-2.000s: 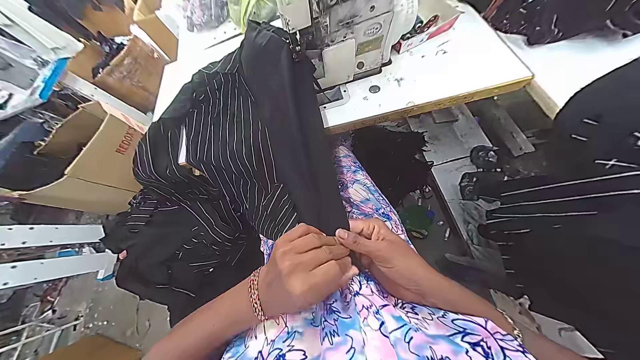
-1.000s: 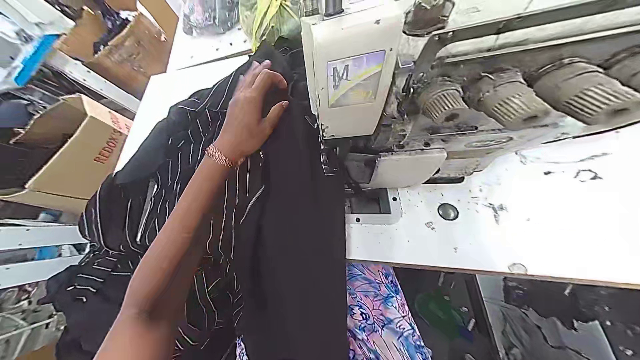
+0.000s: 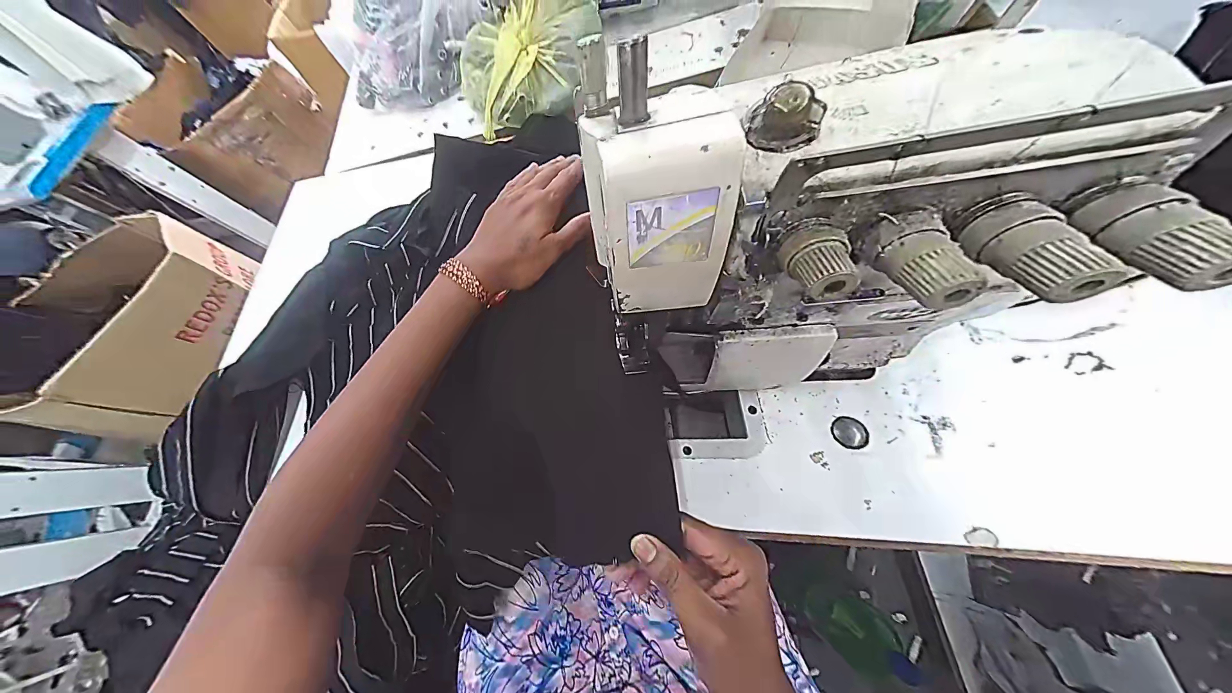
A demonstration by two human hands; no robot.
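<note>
Black fabric (image 3: 577, 414) lies under the presser foot (image 3: 632, 346) of an industrial overlock sewing machine (image 3: 664, 192) and hangs over the table's front edge. My left hand (image 3: 525, 226) rests on the cloth beside the machine head, fingers extended and the palm down. Near the table edge my right hand (image 3: 707, 582) pinches the fabric's near right corner between thumb and fingers. White-striped black cloth (image 3: 356, 308) spreads to the left and drapes down over the side. The needle tip is hidden by the machine head and foot.
Four large ribbed tension dials are better told as several knobs (image 3: 910, 260) along the machine's front. Open cardboard boxes (image 3: 144, 337) stand at the left. A tied clear bag with yellow material (image 3: 525, 63) sits behind. The white tabletop (image 3: 962, 452) extends right.
Both hands were together on the black cloth's end at first. My left hand then moved up beside the machine head; my right hand, out of view one second ago, now grips the near corner.
</note>
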